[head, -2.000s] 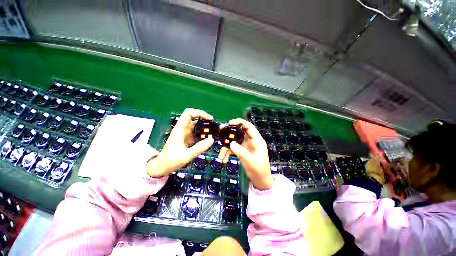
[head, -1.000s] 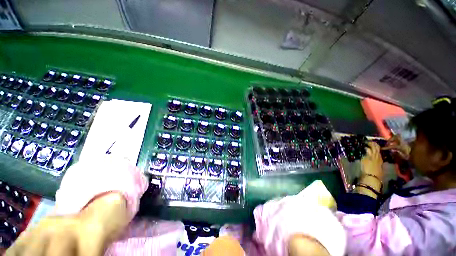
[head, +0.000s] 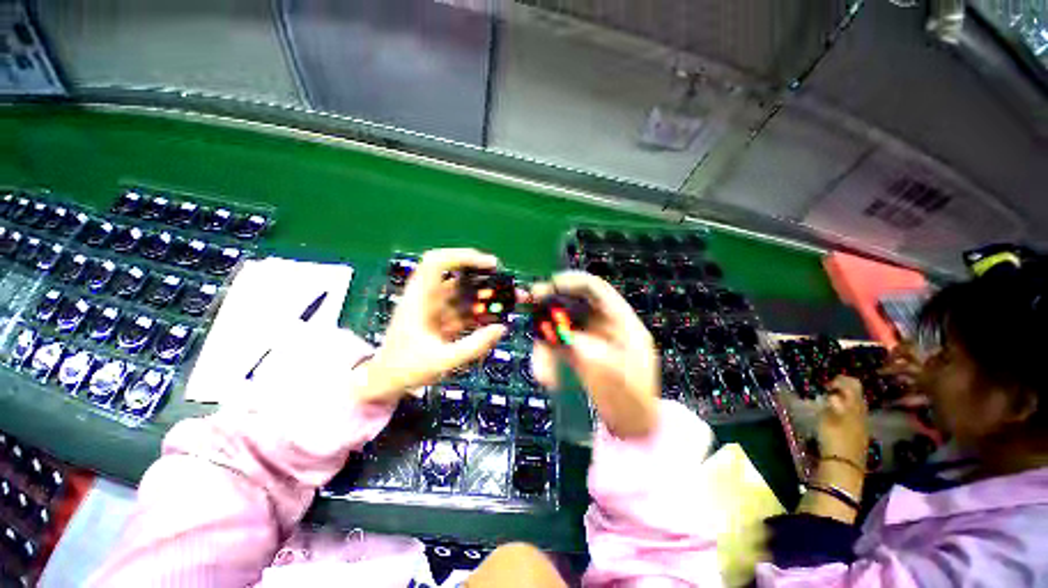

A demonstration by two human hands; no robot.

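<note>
My left hand holds a round black watch head with small orange and green lit marks. My right hand holds another black watch head with red and green lit marks; this hand is slightly blurred. The two units are side by side above the middle clear blister tray, and my hands hide part of its back rows. Black units sit in the tray's pockets, and one pale-faced unit is in the front row.
Filled blister trays lie at the left, beside white paper with a dark pen. A tray of black units stands right of the middle. A yellow sheet is by my right forearm. A person works at the right.
One second ago both hands were low at the near edge. They are now raised over the middle tray, each with a lit watch head. The neighbour's hands have shifted.
</note>
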